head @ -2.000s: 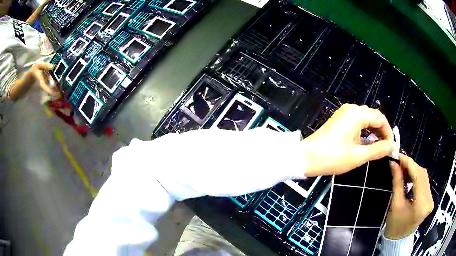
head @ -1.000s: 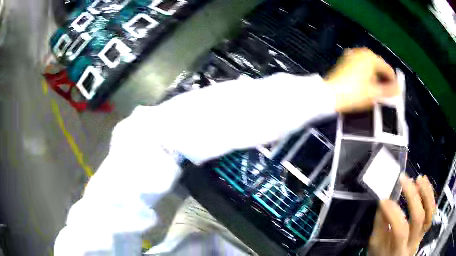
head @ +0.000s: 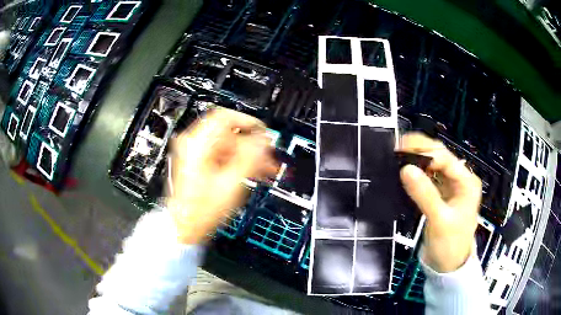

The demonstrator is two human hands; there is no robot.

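Note:
A sticker sheet (head: 337,147), with white lines and two columns of black cells, lies over the housings in the tray. Several cells at its top are open holes. My right hand (head: 440,197) is right of the sheet and pinches a plain black film piece (head: 384,178), which hangs over the sheet's right column. My left hand (head: 215,169) is blurred, left of the sheet, over the housings, with fingers curled; whether it holds anything cannot be told. Phone front housings (head: 274,237) with teal keypad grids and white window borders show between hand and sheet, partly hidden.
The shiny black blister tray (head: 246,27) extends behind the sheet. A neighbouring tray of white-bordered teal housings (head: 80,77) is at left. Spare white lattice sheets (head: 523,203) lie at the right edge. A grey floor with a yellow line (head: 61,231) shows lower left.
The view has shifted right. My left hand has left the sheet's top and moved left. A piece with a white face showing at my right hand one second ago now appears black. The sheet lies flatter.

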